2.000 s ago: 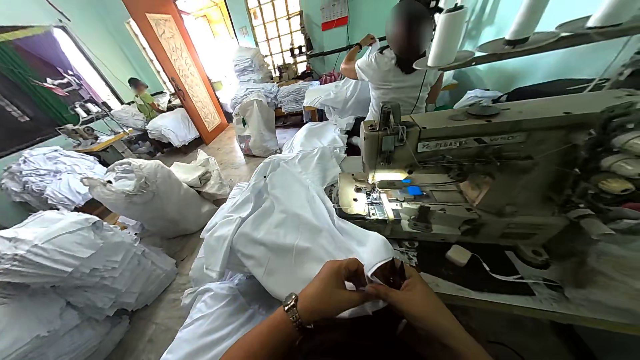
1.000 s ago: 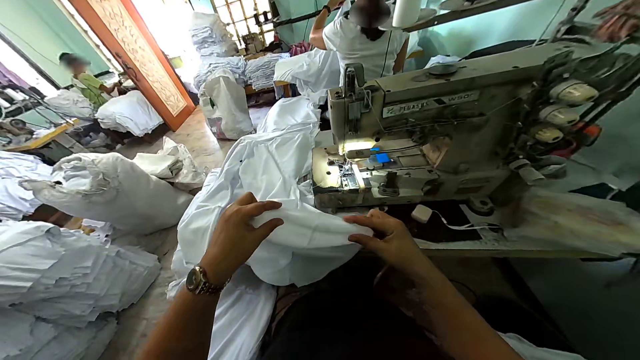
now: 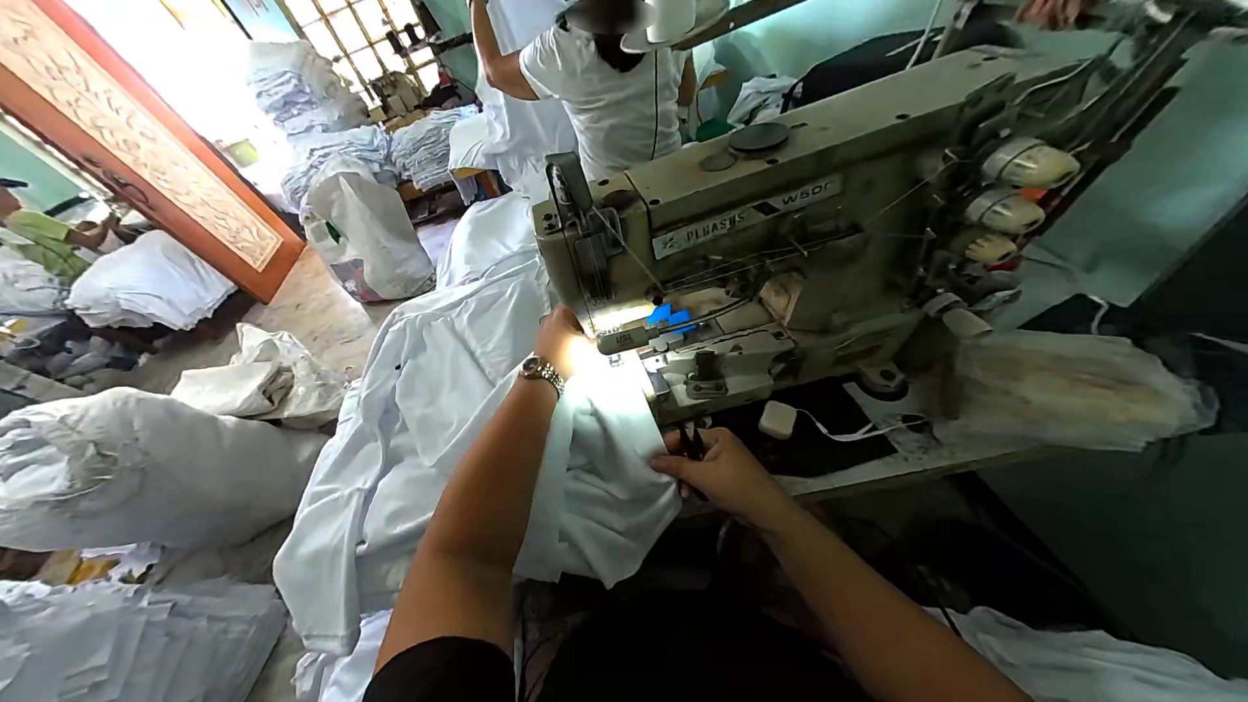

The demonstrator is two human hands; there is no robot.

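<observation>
A Pegasus industrial sewing machine (image 3: 780,214) stands ahead of me, its lamp lighting white fabric (image 3: 429,409) at the needle area. My left hand (image 3: 565,341), with a metal watch on the wrist, is at the left of the machine head on the fabric; glare and the machine partly hide its fingers, so its grip cannot be told. My right hand (image 3: 717,468) pinches the fabric's edge in front of the machine bed and also holds small dark thread snips (image 3: 693,444). The fabric drapes off to the left and down toward me.
Stuffed white sacks (image 3: 146,468) and stacked white cloth (image 3: 136,624) lie at left. Another sack (image 3: 361,234) stands near the carved wooden door (image 3: 127,127). A person in a white shirt (image 3: 614,97) is behind the machine, another person (image 3: 44,239) at far left. A plastic bag (image 3: 1072,390) lies at right.
Both hands have moved from in front of the machine toward it, bringing the fabric to the needle area. The left hand is now beside the machine head. The view has shifted closer to the machine.
</observation>
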